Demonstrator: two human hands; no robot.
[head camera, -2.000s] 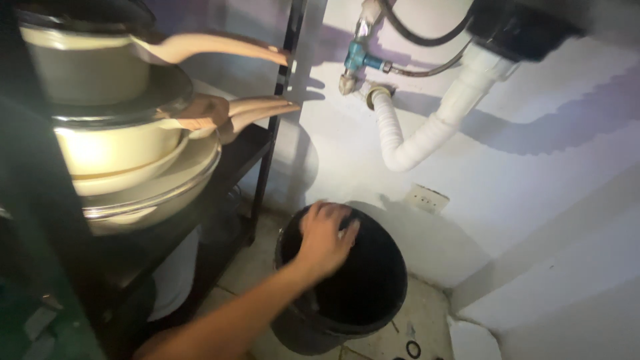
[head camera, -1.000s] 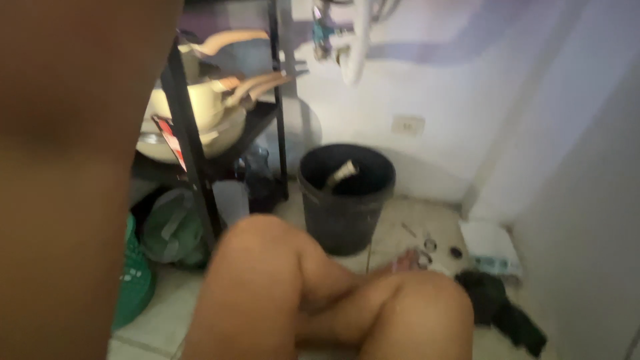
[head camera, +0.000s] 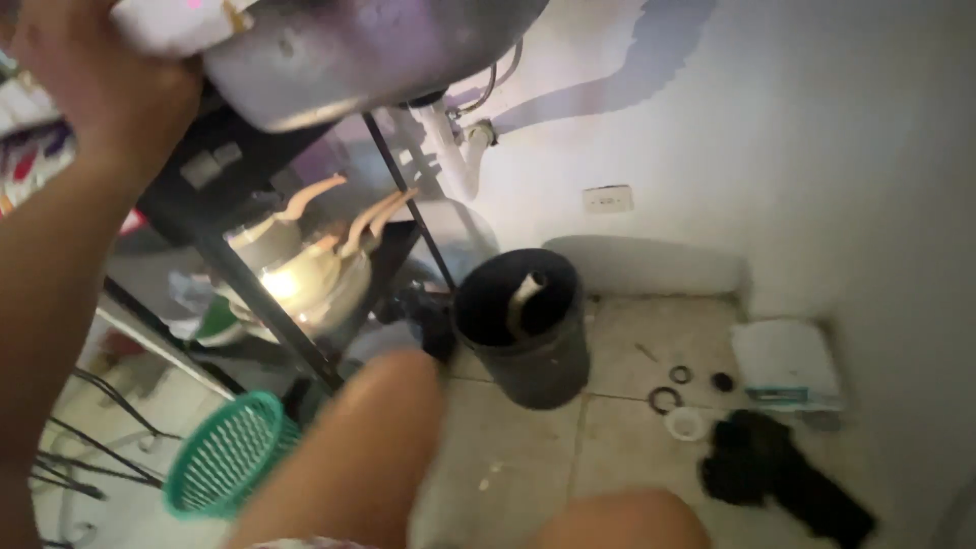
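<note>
My left hand (head camera: 114, 84) is raised at the upper left, against a whitish edge (head camera: 179, 23) beside the underside of a metal sink (head camera: 366, 61); its fingers are mostly hidden, so its grip cannot be told. My right hand is out of the picture. Below the sink, a white drain pipe (head camera: 450, 156) bends toward the wall. On the floor before my knees stands a black plastic bucket (head camera: 526, 374), and a pale curved tube (head camera: 526, 297) leans inside it.
Cream pots (head camera: 305, 282) with light handles sit on a black metal rack (head camera: 267, 305) at left. A green plastic basket (head camera: 229, 457) stands below. Rings (head camera: 665, 399), a white round part (head camera: 685, 423), a black cloth-like item (head camera: 762, 465) and a white box (head camera: 789, 362) lie at right.
Two seconds ago a hand was over the bucket's mouth; none is there now. My left hand is now up by the sink. The view has swung and pulled back from the bucket.
</note>
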